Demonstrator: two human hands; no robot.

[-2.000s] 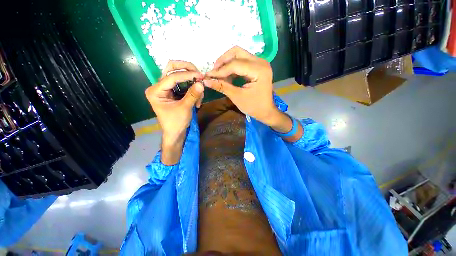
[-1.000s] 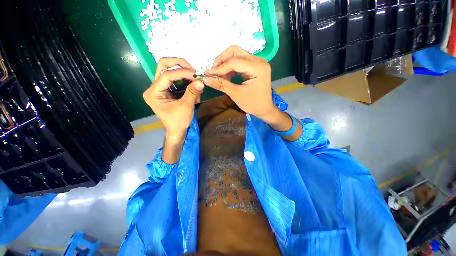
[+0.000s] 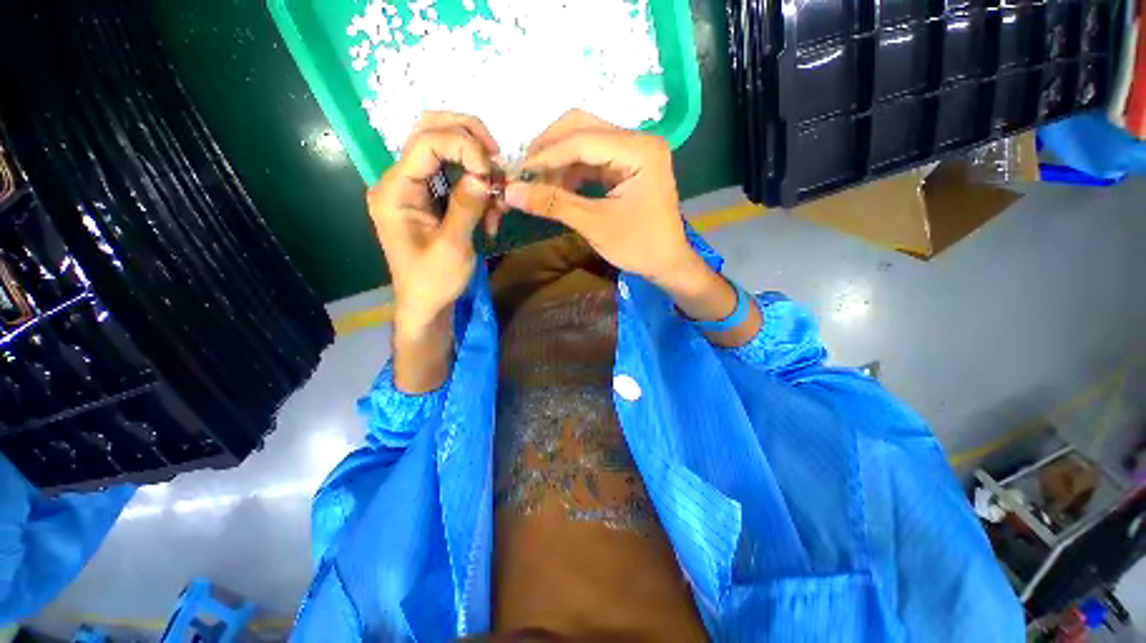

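My left hand (image 3: pixel 425 220) holds a small dark unit (image 3: pixel 440 185) between its fingers, just in front of the green bin. My right hand (image 3: pixel 612 195) has its thumb and index fingertips against the unit's near end, where a small coppery part shows between the fingertips. Whether my right fingers pinch a separate piece is too small to tell. The parts bin (image 3: pixel 682 75) is bright green and holds a heap of tiny white plastic pieces (image 3: pixel 515 75) beyond my hands.
A thick stack of black blister trays (image 3: pixel 189 251) stands at the left, some pockets with coppery units. Black pocketed trays (image 3: pixel 880 107) lie at the right, above an open cardboard box (image 3: pixel 930 214). A blue stool (image 3: pixel 207 613) is at the lower left.
My left hand has tilted more upright with the unit and its fingers have shifted around it. My right hand's fingers have bent slightly and stay close to the unit.
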